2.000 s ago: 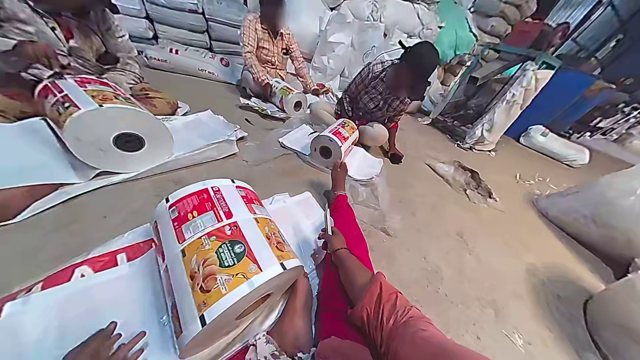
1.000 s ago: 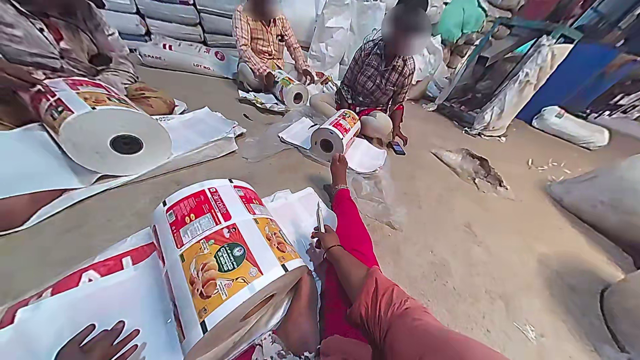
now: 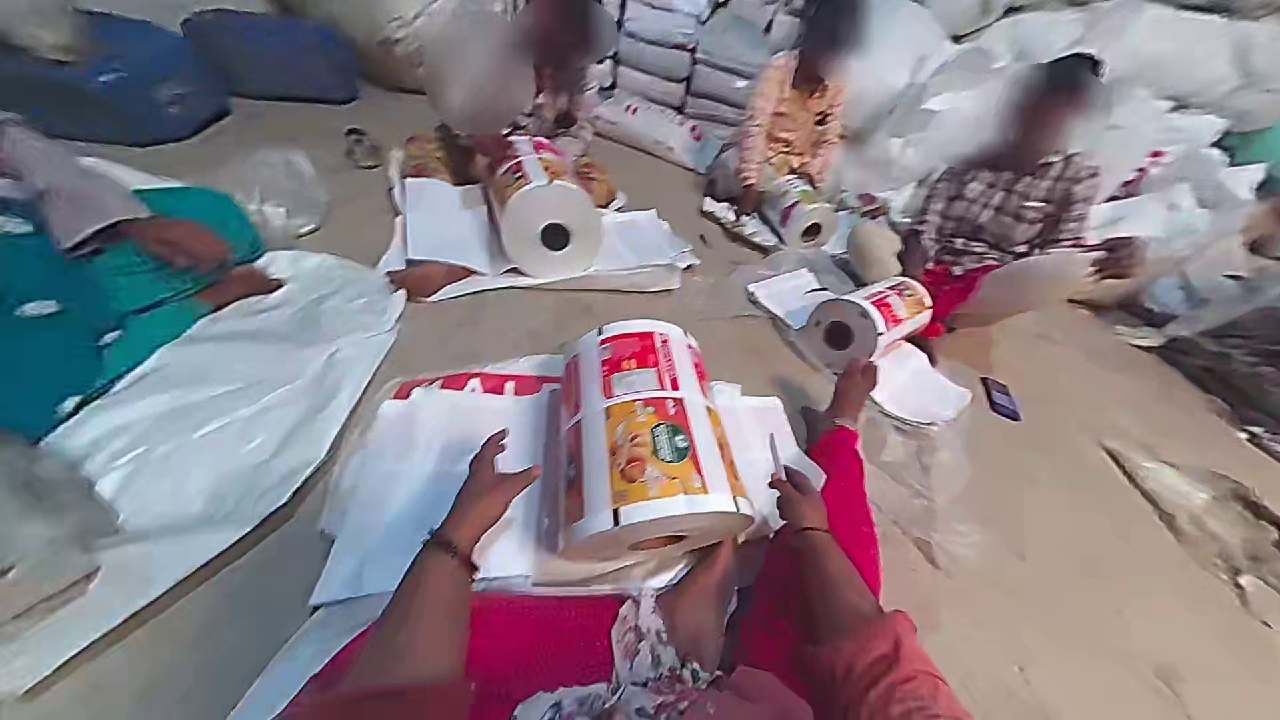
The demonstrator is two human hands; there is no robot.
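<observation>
A large roll of printed packaging film (image 3: 650,440), red, yellow and white, lies across white sheets in front of my crossed legs. My left hand (image 3: 492,490) is just left of it, fingers apart and holding nothing, above the white sheets (image 3: 430,450). On the other side of the roll, my right hand (image 3: 800,500) grips a thin pointed tool (image 3: 776,455), perhaps a blade or pen, upright near more sheets. Its exact kind is not clear. The roll's near end shows a hollow core. My bare foot is at the far right, near another printed roll (image 3: 885,315).
Co-workers sit on the floor around me, some with printed rolls, one (image 3: 548,225) at the upper middle. A white sack sheet (image 3: 230,430) spreads at left beside a person in green. A phone (image 3: 1001,399) and clear plastic lie at right. Stacked sacks (image 3: 660,60) stand behind.
The view has swung to the left. My left hand has risen from low on the white sheets to beside the roll. The far-right co-worker's phone, in hand earlier, now lies on the floor.
</observation>
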